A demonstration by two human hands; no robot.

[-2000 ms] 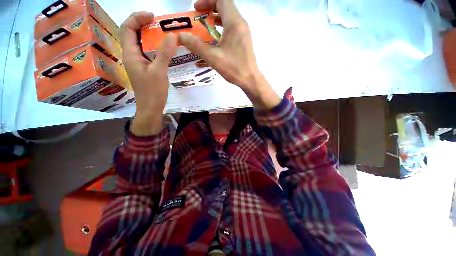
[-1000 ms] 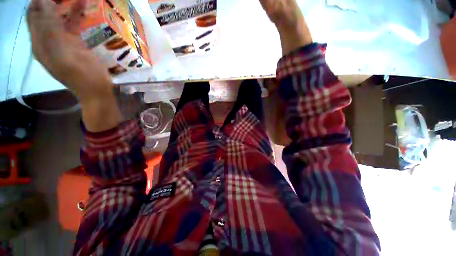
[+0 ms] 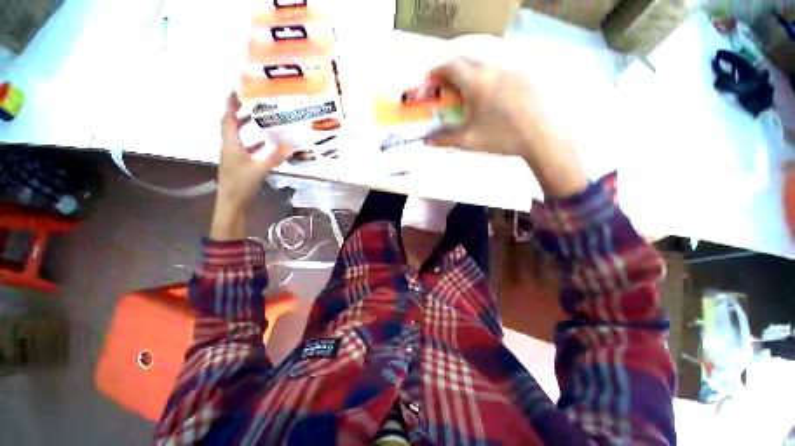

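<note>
Three orange-ended retail boxes (image 3: 292,83) stand in a row on the white table (image 3: 131,91), their black slots showing. My left hand (image 3: 244,152) is at the near left corner of the nearest box, fingers apart, and seems to rest against it. My right hand (image 3: 492,109) grips another retail box (image 3: 403,131) by its right side, just right of the row. That box is blurred, and my fingers cover part of its orange end.
Brown cartons (image 3: 453,16) stand at the table's far side. A dark tangled lump (image 3: 741,83) lies at far right, and a yellow-red item (image 3: 10,102) at far left. Below are an orange stool (image 3: 144,348), loose pale strapping (image 3: 292,235) and a clear bag (image 3: 725,335).
The view has shifted, showing more of the table. My right hand has come back from the upper right and now grips the single box. My left hand is lower, at the row's near corner.
</note>
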